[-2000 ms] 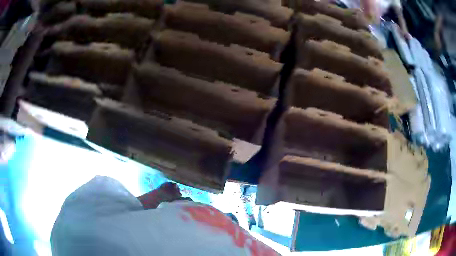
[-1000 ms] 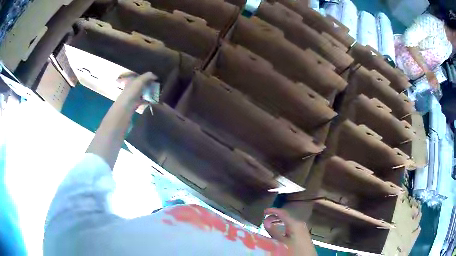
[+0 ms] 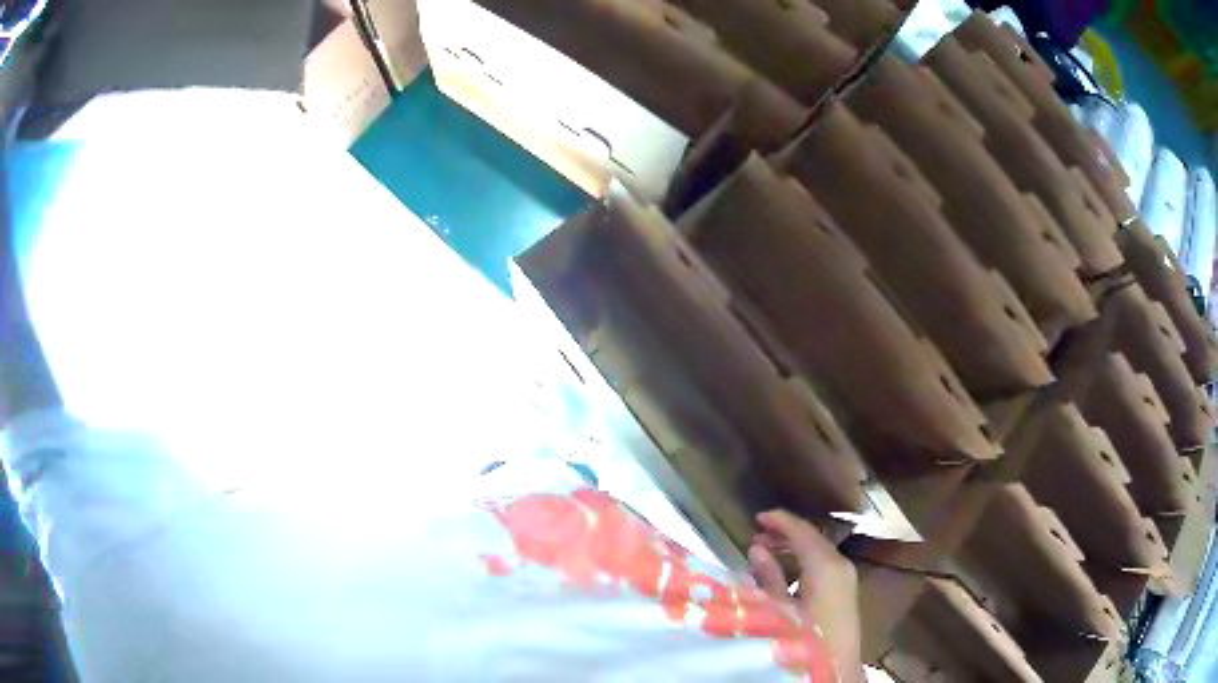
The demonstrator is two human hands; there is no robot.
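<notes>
My right hand [image 3: 818, 587] is at the lower centre, its fingers at the near right corner of the front open carton [image 3: 668, 360]. Whether they grip its wall or only touch it I cannot tell. This carton is long, brown, open-topped and dark inside, with slots along its wall edges. A pale triangular flap [image 3: 882, 514] sticks out at its right end. Another open carton [image 3: 534, 100] stands further left, its pale outer wall towards me. My left hand is not in view; glare washes out the left side.
More open cartons [image 3: 922, 200] stand in tight rows behind and to the right. Green table top [image 3: 461, 187] shows between the two front cartons. White wrapped units [image 3: 1165, 187] lie at the far right. A brown panel with faint print [image 3: 345, 91] stands at the upper left.
The view has swung, so the cartons sit further right and more steeply slanted. My left hand, at the left carton's wall one second ago, has left the picture. My right hand remains near the front carton's corner.
</notes>
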